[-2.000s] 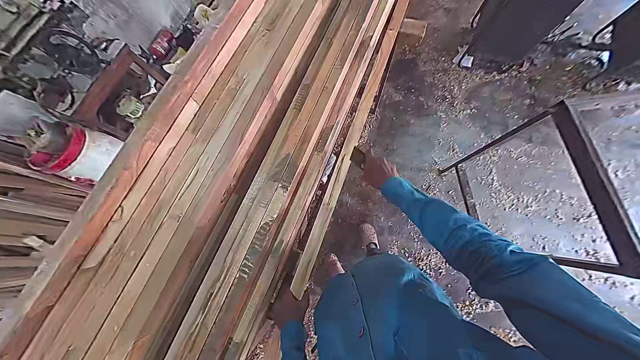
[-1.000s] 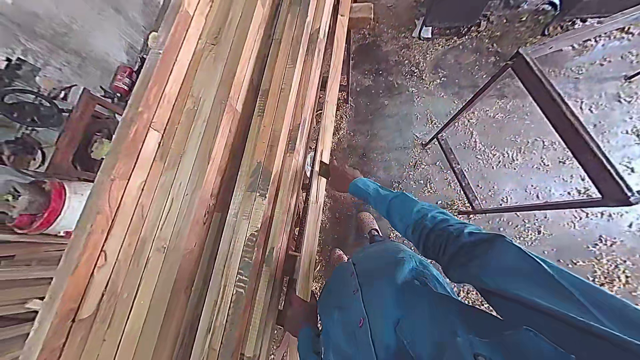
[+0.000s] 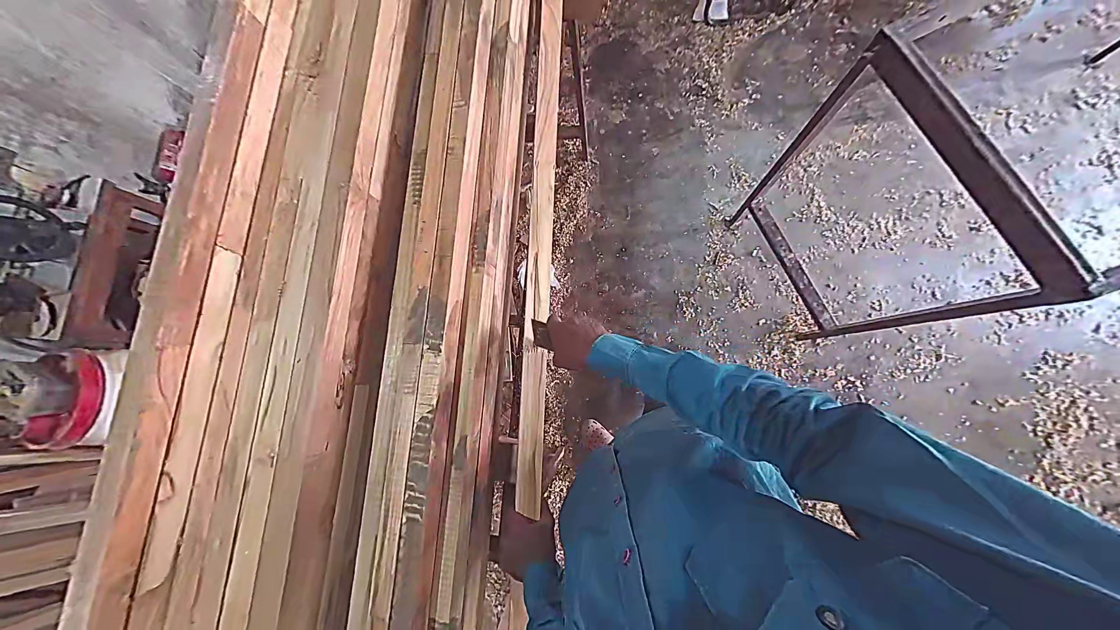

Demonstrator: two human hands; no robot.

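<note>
A narrow wooden board (image 3: 540, 219) runs lengthwise beside a stack of long planks (image 3: 350, 262). My left hand (image 3: 525, 535) is at its near end and grips it, with the fingers partly hidden. Farther up the same board, my right hand (image 3: 575, 339) is closed on a small dark flat piece (image 3: 542, 334), which lies against the board's right edge and partly over its face. What kind of piece it is, I cannot tell.
A dark metal frame (image 3: 971, 166) stands on the shavings-strewn floor (image 3: 665, 219) at right. Left of the planks are a white and red bucket (image 3: 83, 398), a dark wheel (image 3: 35, 229), a brown wooden frame (image 3: 105, 271) and more stacked wood (image 3: 44, 525).
My right hand has moved down along the board, nearer to my left hand, with the dark piece still in it. My left hand stays at the board's near end. The view has turned.
</note>
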